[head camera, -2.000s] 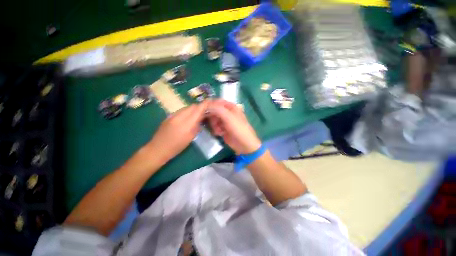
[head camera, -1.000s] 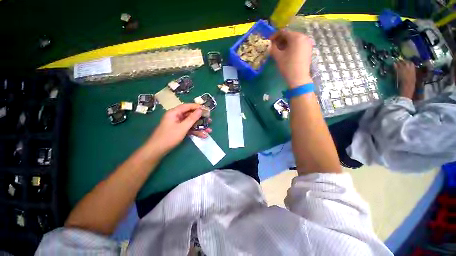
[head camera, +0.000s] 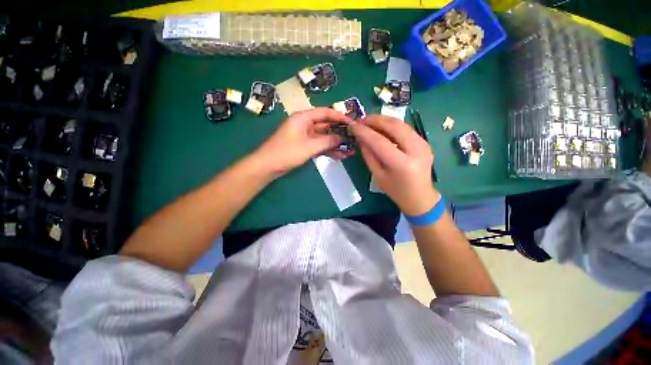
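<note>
My left hand (head camera: 303, 142) holds a dark watch body (head camera: 342, 135) in its fingers, above the green mat. My right hand (head camera: 400, 160), with a blue wristband (head camera: 427, 213), meets it from the right, fingertips at the watch body. Whether the right fingers hold a small part cannot be seen. A white strip (head camera: 338, 184) lies below the hands; a tan strip (head camera: 293, 95) lies behind them. Another watch body (head camera: 351, 108) lies just behind the fingertips. A further one (head camera: 395, 92) lies over the second strip, which the right hand partly covers.
Several watch bodies lie around, one at left (head camera: 218, 105), one at right (head camera: 471, 145). A blue bin (head camera: 422, 65) holds cream pieces (head camera: 453, 39). A black pocket tray (head camera: 135, 107) is at left, clear blister trays (head camera: 564, 100) at right, a long packed tray (head camera: 285, 32) behind. Another person's sleeve (head camera: 607, 228) shows at right.
My right hand has come back from the blue bin to the watch body at my left hand. The left hand still holds the watch body. The view has shifted, moving the bench contents rightward and up.
</note>
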